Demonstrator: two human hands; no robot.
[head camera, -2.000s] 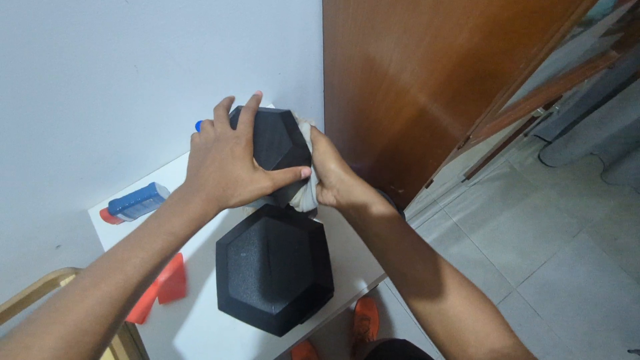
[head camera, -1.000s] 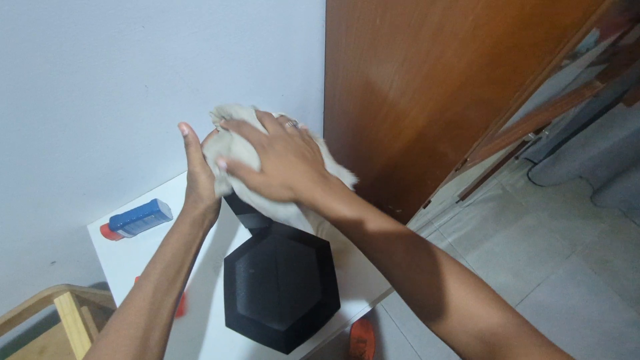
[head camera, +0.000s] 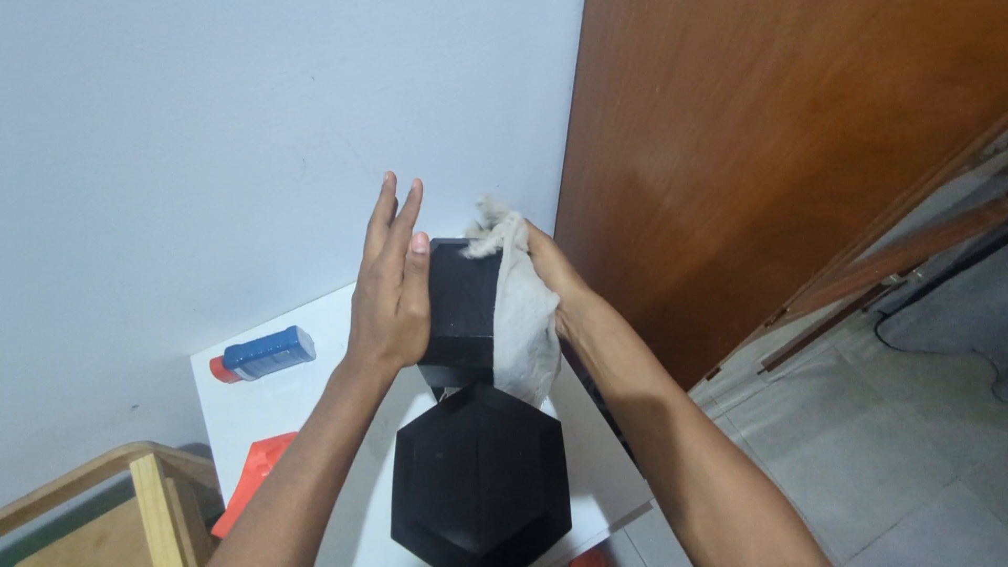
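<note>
A black hex dumbbell head (head camera: 463, 303) stands at the back of a white tabletop (head camera: 331, 409), near the wall. Flat against its left side rests my left hand (head camera: 394, 291), with the fingers extended upward. On its right side my right hand (head camera: 551, 272) holds a whitish cloth (head camera: 524, 323) against the head; the fingers are mostly hidden behind the cloth. Closer to me, a second black hexagonal dumbbell head (head camera: 480, 476) stands with its flat face upward. Whether the two heads belong to one dumbbell cannot be told.
A blue bottle with a red cap (head camera: 270, 353) lies on the tabletop's left side. Nearer is a red object (head camera: 256, 472), partly behind my left forearm. A wooden frame (head camera: 150, 504) stands lower left. The wall (head camera: 276, 157) and a brown wooden door (head camera: 732, 157) border the back and right.
My right hand and the cloth have moved from over the top of the far dumbbell head to its right side, uncovering the head. My left hand has stayed at its left side.
</note>
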